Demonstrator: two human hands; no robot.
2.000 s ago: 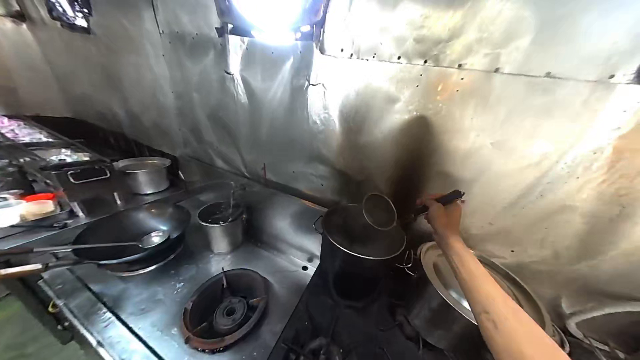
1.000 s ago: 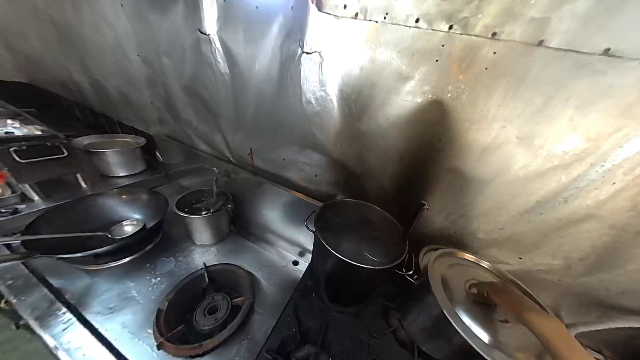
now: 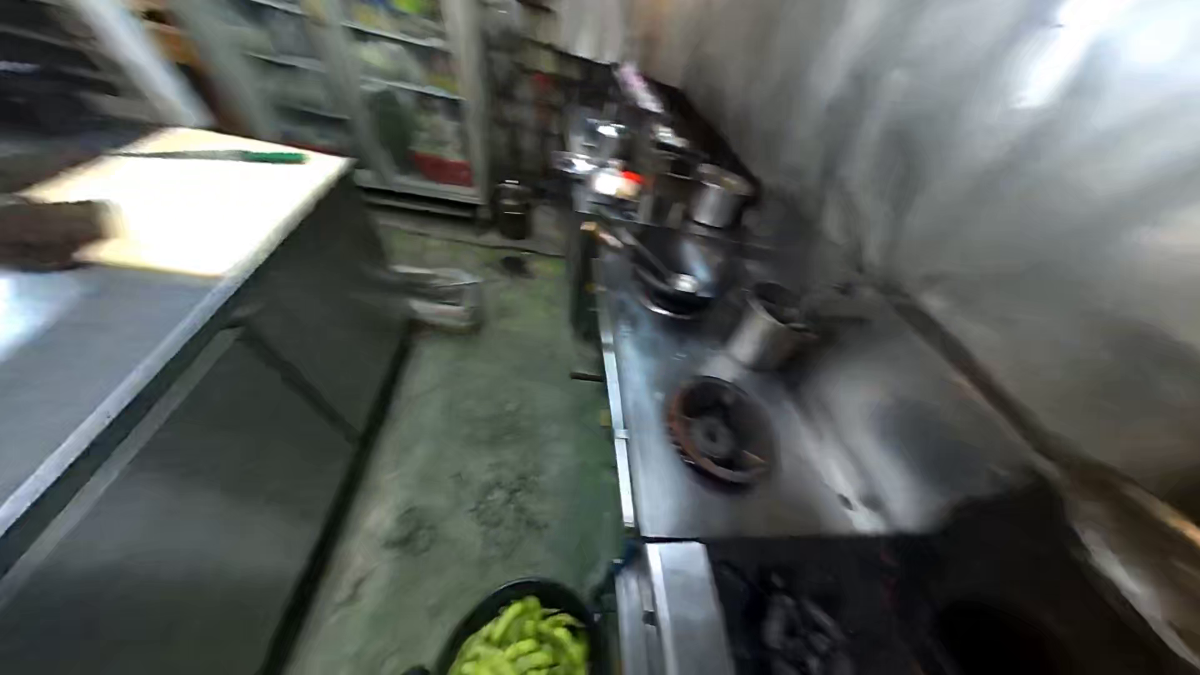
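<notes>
Neither my left hand nor my right hand shows in this blurred head view. On the steel range at the right, a wok (image 3: 682,267) with a ladle in it stands at the far end. Nearer are a metal pot (image 3: 764,328) and a round gas burner (image 3: 720,431) with a rusty rim. At the bottom edge, a dark round container (image 3: 487,600) holds green vegetables (image 3: 530,642), perhaps peppers. Another metal pot (image 3: 720,197) stands beyond the wok.
A steel worktable (image 3: 122,366) at the left carries a pale cutting board (image 3: 225,202) and a green-handled knife (image 3: 272,157). Green floor (image 3: 469,431) runs between table and range. A glass-fronted cabinet (image 3: 412,103) stands at the far end, with a pale container (image 3: 445,298) on the floor before it.
My right hand, which held a strainer over the large pot and was later at the round lid, is out of sight. The view has swung far left.
</notes>
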